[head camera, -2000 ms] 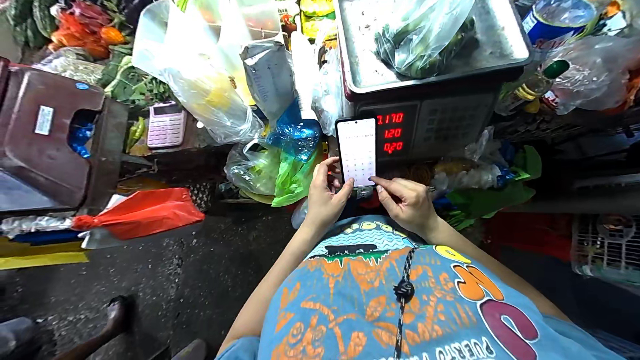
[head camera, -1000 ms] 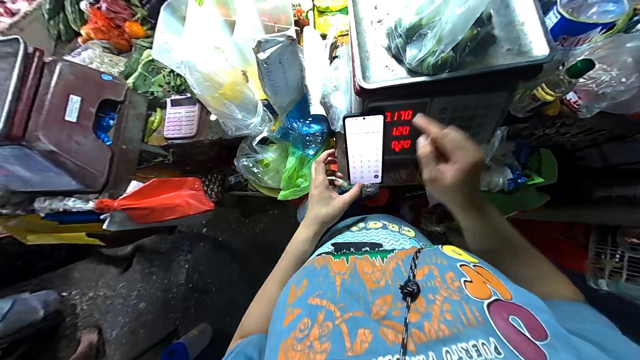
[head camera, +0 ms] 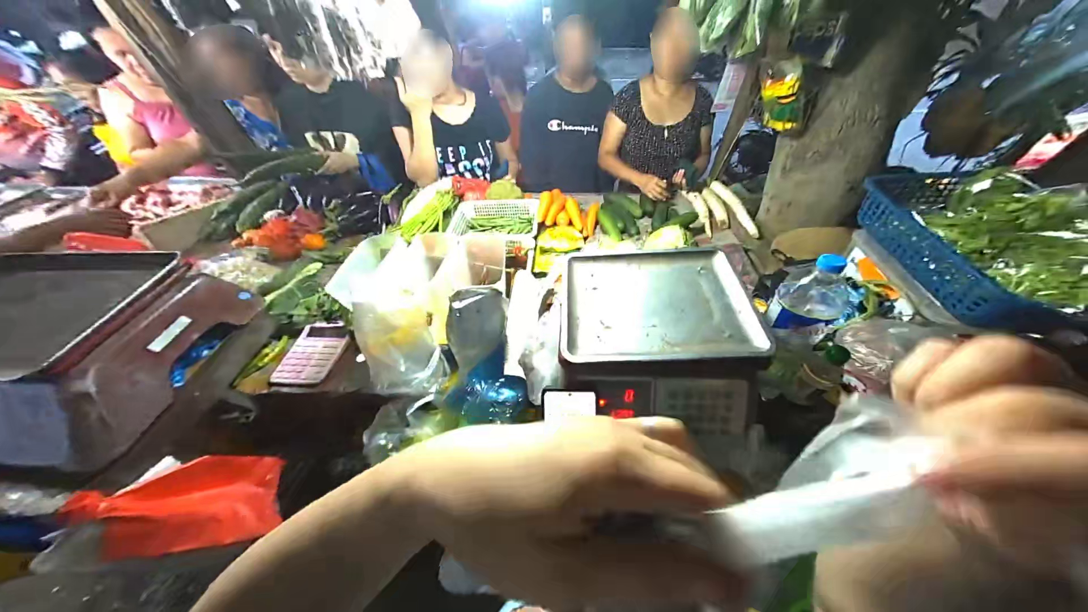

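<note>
Both hands are blurred and near the camera. My right hand [head camera: 994, 442] grips a stretched piece of clear plastic bag [head camera: 833, 501] at the lower right. The other end of the plastic runs to my left hand [head camera: 578, 493], whose fingertips are hidden, apparently holding it. Just behind my left hand, the top of a smartphone [head camera: 570, 405] shows against the scale's front. The digital scale's metal tray [head camera: 667, 306] is bare, and red digits [head camera: 627, 404] glow below it. A pink calculator [head camera: 310, 354] lies to the left.
Clear plastic bags [head camera: 391, 331] hang left of the scale. A second scale [head camera: 76, 297] stands far left, above a red plastic bag [head camera: 191, 506]. Vegetables [head camera: 629, 217] cover the stall behind. A blue basket of greens [head camera: 960, 263] and a water bottle [head camera: 812, 293] are right. Several people stand across.
The bagged green vegetables have gone from the scale tray. My left hand has let go of the phone, and both hands now have plastic between them. The view has tilted up.
</note>
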